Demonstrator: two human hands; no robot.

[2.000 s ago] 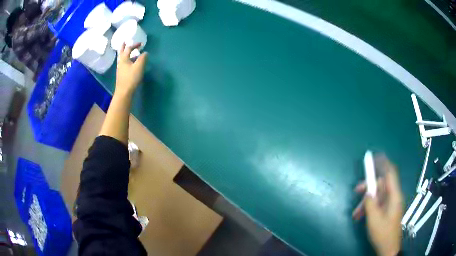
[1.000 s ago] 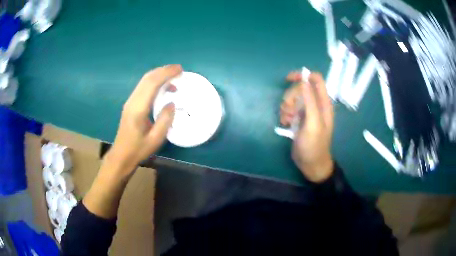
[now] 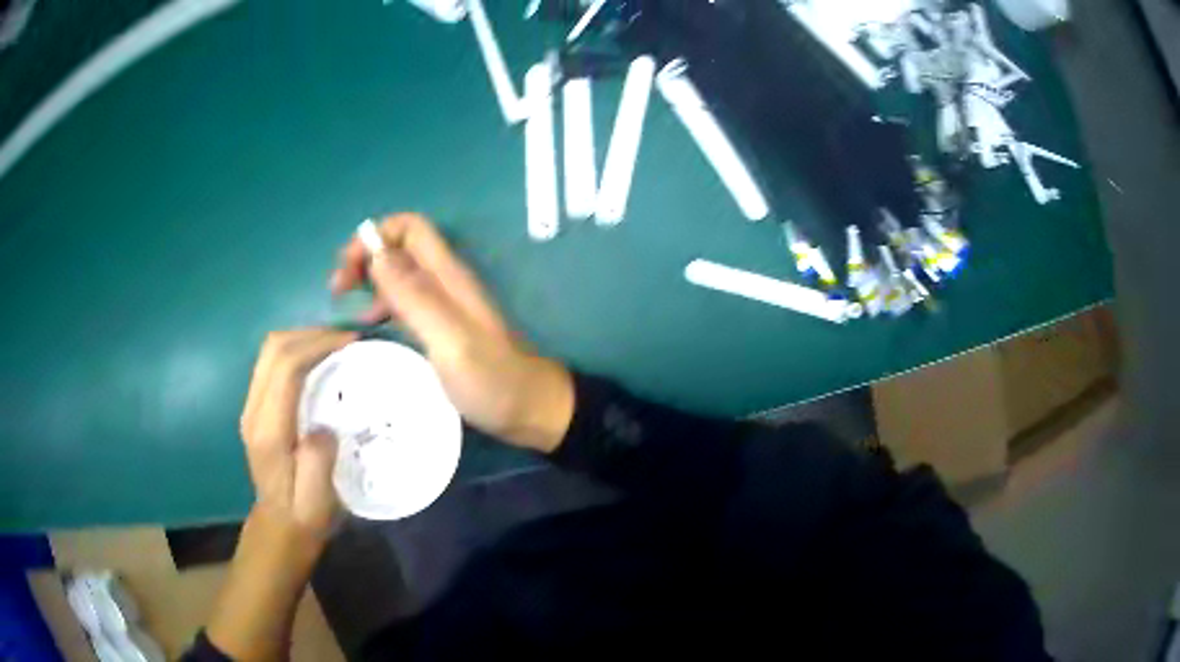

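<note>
My left hand (image 3: 287, 420) grips a round white housing (image 3: 412, 433) by its left side, near the bench's front edge. The housing's face with small dark slots is turned up. My right hand (image 3: 447, 330) is just above and right of the housing, with its fingers closed on a white stick antenna (image 3: 371, 237). Only the tip of this antenna shows; the rest is hidden in the hand. A thin dark lead seems to run between the two hands, but it is blurred.
Several white stick antennas (image 3: 579, 149) lie mid-bench. Right of them is a dense black cable bundle (image 3: 776, 104) with white, yellow and blue connectors (image 3: 893, 265). An antenna pile (image 3: 964, 78) lies beyond it. Cardboard (image 3: 938, 414) and a blue bin (image 3: 23, 588) show below the bench edge.
The view has swung right. The housing and my right hand with the antenna have come close together, and the housing's slotted face now shows.
</note>
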